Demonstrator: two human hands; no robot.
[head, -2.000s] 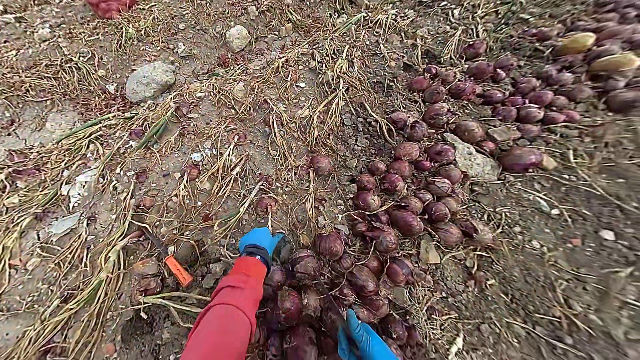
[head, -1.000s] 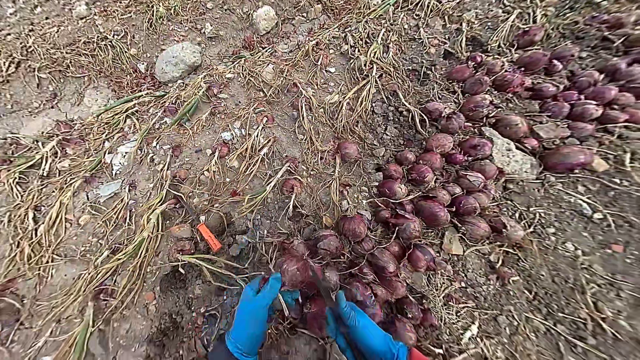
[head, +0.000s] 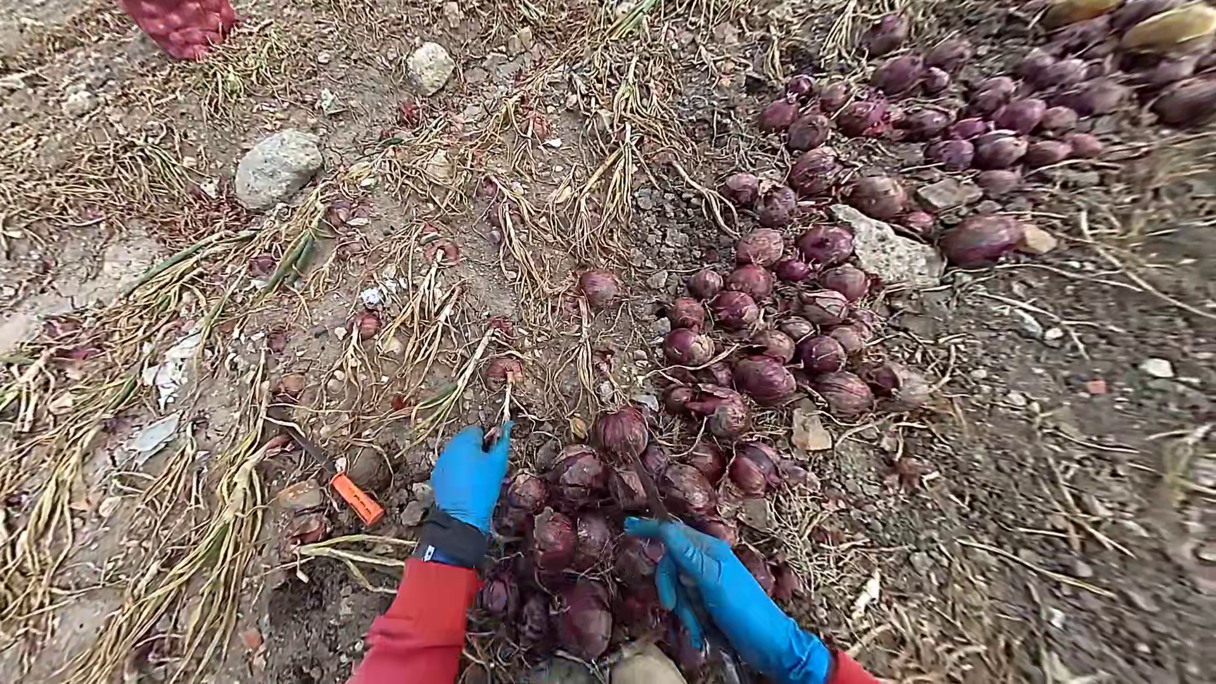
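Observation:
My left hand, in a blue glove with a dark band at the wrist, has its fingertips closed on the dry stalk of a red onion lying on the soil. My right hand, also gloved in blue, is over the near onion pile, curled around a knife whose dark blade points up and left; its handle is hidden in the hand. Red onions are heaped between and below my hands. A second knife with an orange handle lies on the ground left of my left hand.
More red onions stretch in a band to the upper right, beside a flat pale stone. Dry onion stalks cover the left side. A grey stone and a red mesh bag lie at the upper left.
One second ago both hands were close together at an onion over the pile. My left hand has since moved up and away from it to the stalk; my right still has the knife.

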